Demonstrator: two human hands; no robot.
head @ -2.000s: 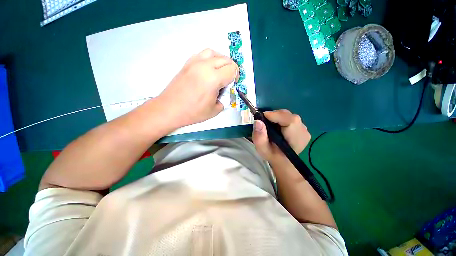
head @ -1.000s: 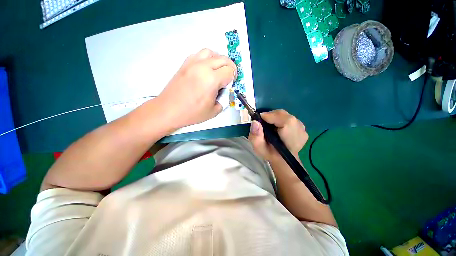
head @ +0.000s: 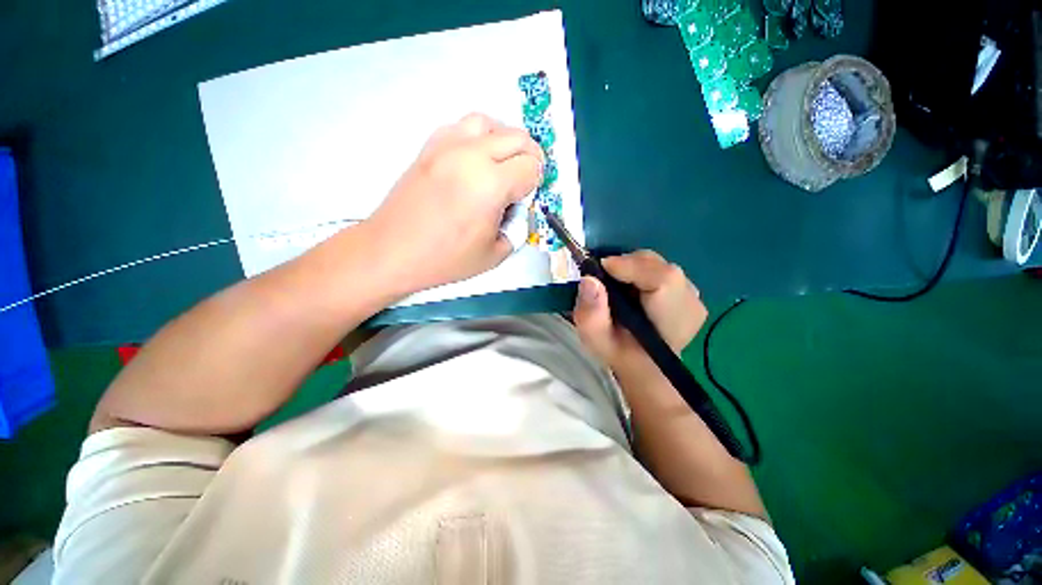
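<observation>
My right hand [head: 643, 309] holds a black soldering iron [head: 663, 354], its thin metal tip at the lower part of a green PCB panel strip [head: 536, 114]. The strip lies along the right side of a white work board [head: 331, 126]. My left hand [head: 463, 200] is closed at the strip's left edge, with white covers on some fingertips. Thin solder wire [head: 137, 255] trails left from it; its end is hidden. A small yellow-orange end [head: 534, 237] shows beside the left fingertips. What the left fingertips pinch is mostly hidden.
A greyish tub [head: 828, 122] with silvery bits stands right of the board. Spare green PCB panels [head: 726, 63] lie beyond it. A black unit [head: 937, 80] and white tape roll [head: 1020, 226] are at right. A blue bin [head: 21, 297] is at far left, a white tray [head: 154, 21] at upper left.
Both hands stay almost in place. The iron's tip stays at the lower part of the strip, with only tiny shifts. The whole view shifts slightly.
</observation>
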